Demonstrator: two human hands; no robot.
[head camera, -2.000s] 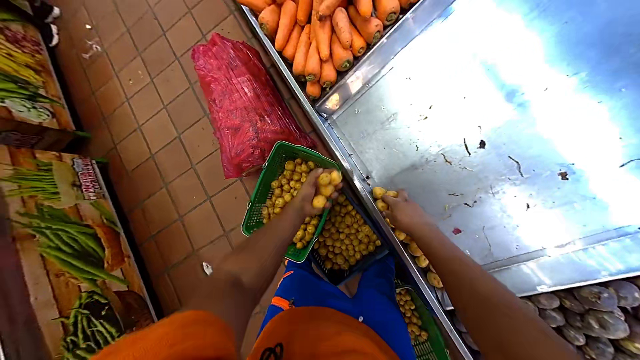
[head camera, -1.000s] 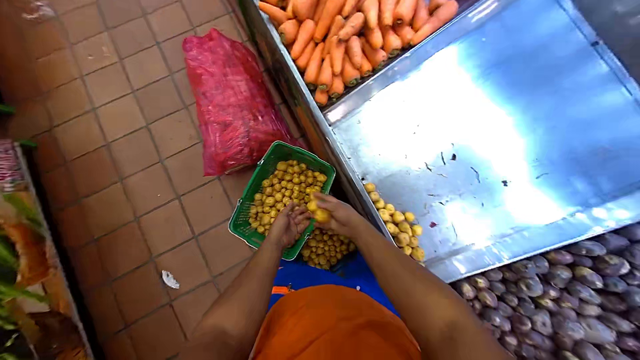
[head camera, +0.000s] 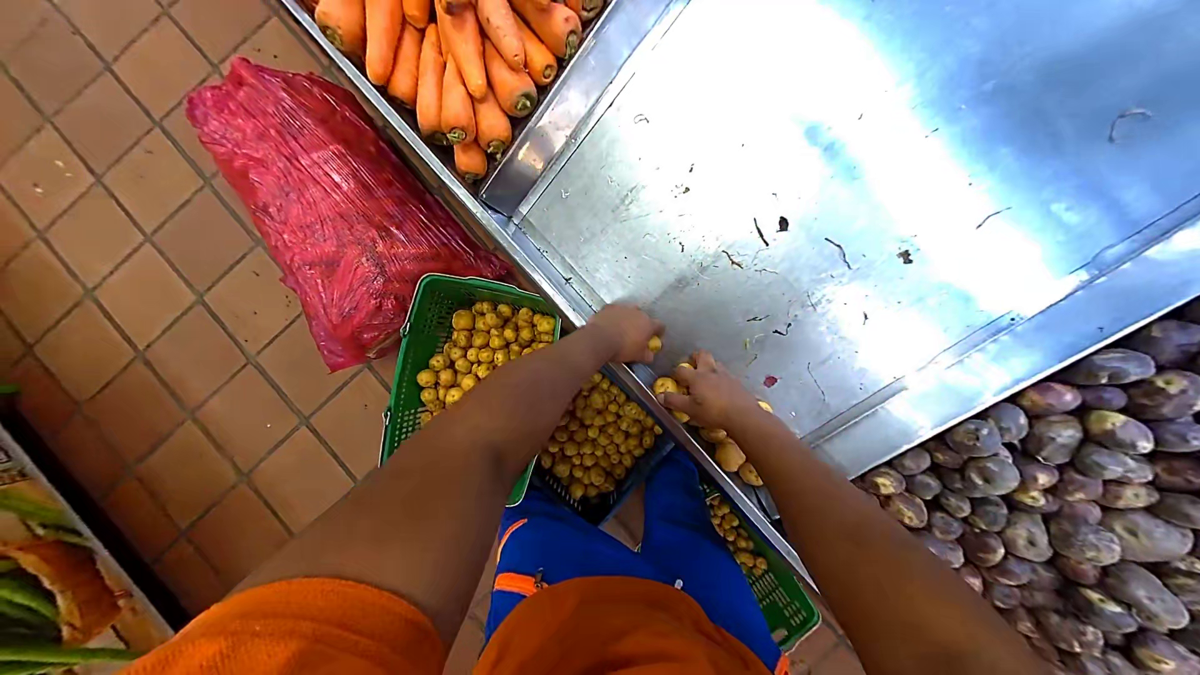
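My left hand (head camera: 626, 333) is over the near rim of a metal display bin, its fingers closed around a small yellow potato (head camera: 654, 344). Just right of it, my right hand (head camera: 711, 392) reaches down onto small yellow potatoes (head camera: 729, 457) lying along the bin's near edge; its fingers are around at least one. Below my left forearm stands a green plastic crate (head camera: 405, 394) of the same potatoes, partly hidden by the arm. A dark crate (head camera: 600, 506) beside it holds more, and another green crate (head camera: 783, 600) shows by my right leg.
Carrots (head camera: 450, 75) fill the bin section at the top. A red mesh sack (head camera: 328, 206) lies on the tiled floor (head camera: 187, 347) against the stand. The metal bin floor (head camera: 750, 234) bears scraps of debris. Dark purple-brown vegetables (head camera: 1059, 506) are heaped at right; another display stands lower left.
Both hands have moved from above the green crate to the bin's near edge. They were together over the crate one second ago. The view has shifted closer to the bin.
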